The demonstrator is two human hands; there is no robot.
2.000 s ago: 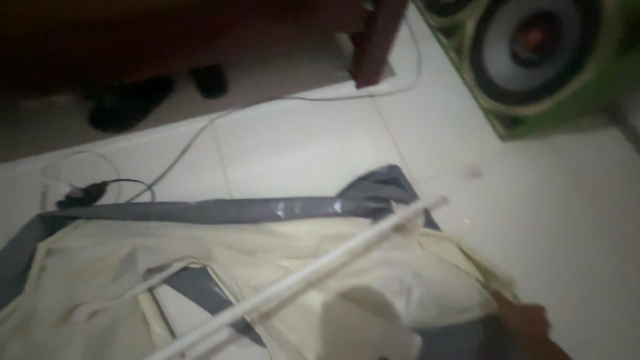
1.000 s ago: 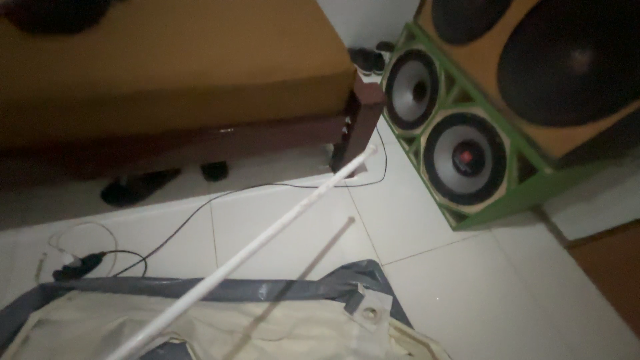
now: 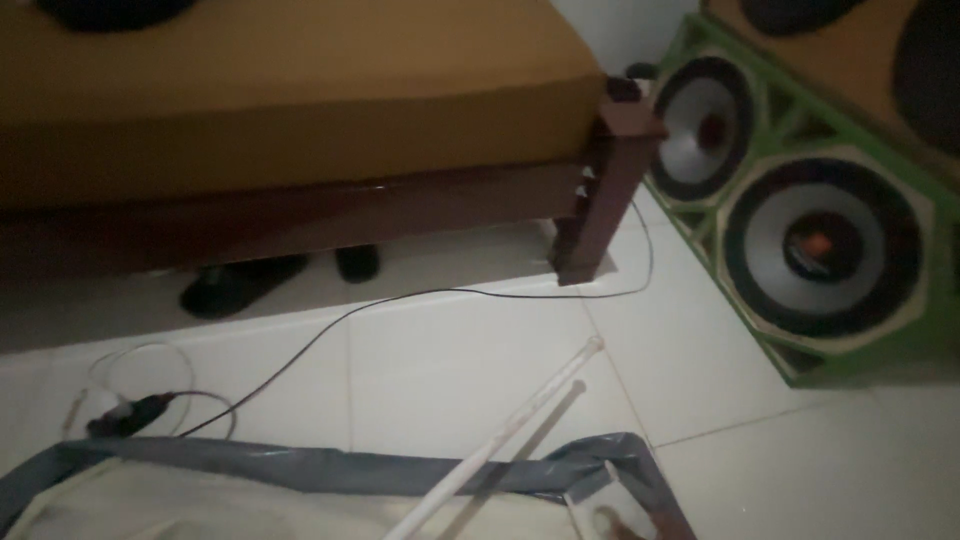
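Observation:
A thin white pole [image 3: 499, 439] rises from the bottom edge and slants up to the right, over a cream fabric sheet [image 3: 262, 499] with a grey plastic-like border [image 3: 360, 469]. A pale patch [image 3: 596, 491] lies at the sheet's right corner. Blurred brown shapes [image 3: 619, 525] at the bottom edge by this patch may be fingertips of my right hand; their grip cannot be made out. My left hand is out of view. Whatever holds the pole's lower end is hidden below the frame.
A dark wooden bed or couch frame [image 3: 300, 225] with a brown cushion [image 3: 315, 135] stands ahead, dark footwear [image 3: 240, 285] beneath it. A green speaker cabinet [image 3: 832, 367] is at the right. A black cable [image 3: 405, 295] crosses the tiled floor to a dark plug or adapter [image 3: 131, 416].
The pole's far end, over the foot of the wooden leg one second ago, is now lower, over the floor tiles. The view has tilted up since two seconds ago.

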